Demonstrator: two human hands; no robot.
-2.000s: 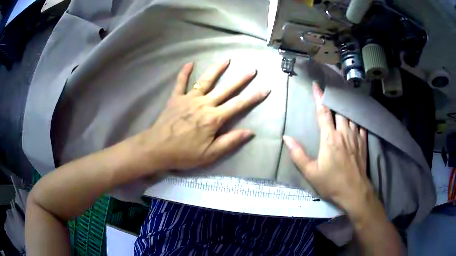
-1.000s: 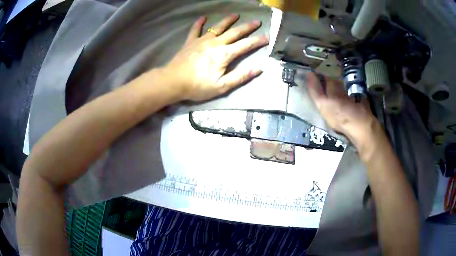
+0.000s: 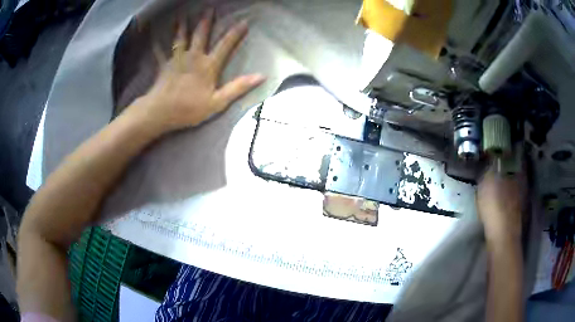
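Note:
Beige-grey cloth (image 3: 170,163) lies over the left and back of the white machine table and continues on the right side. My left hand (image 3: 189,82) lies flat on it at the upper left, fingers spread, a ring on one finger. My right hand (image 3: 501,195) is blurred at the right, partly hidden behind the tension knobs (image 3: 468,129); its fingers cannot be made out. The presser foot (image 3: 376,112) stands at the cloth's back edge. The needle plate (image 3: 362,166) is bare.
The machine head (image 3: 403,78) with an orange-yellow piece (image 3: 406,25) is at the upper right. A brownish patch (image 3: 350,209) sits beside the plate. A ruler scale (image 3: 252,255) runs along the table's front. A green crate (image 3: 98,273) is at the lower left.
The cloth has moved back and away from the presser foot, baring the needle plate. My left hand has moved left with cloth under it. My right hand has moved right, behind the knobs.

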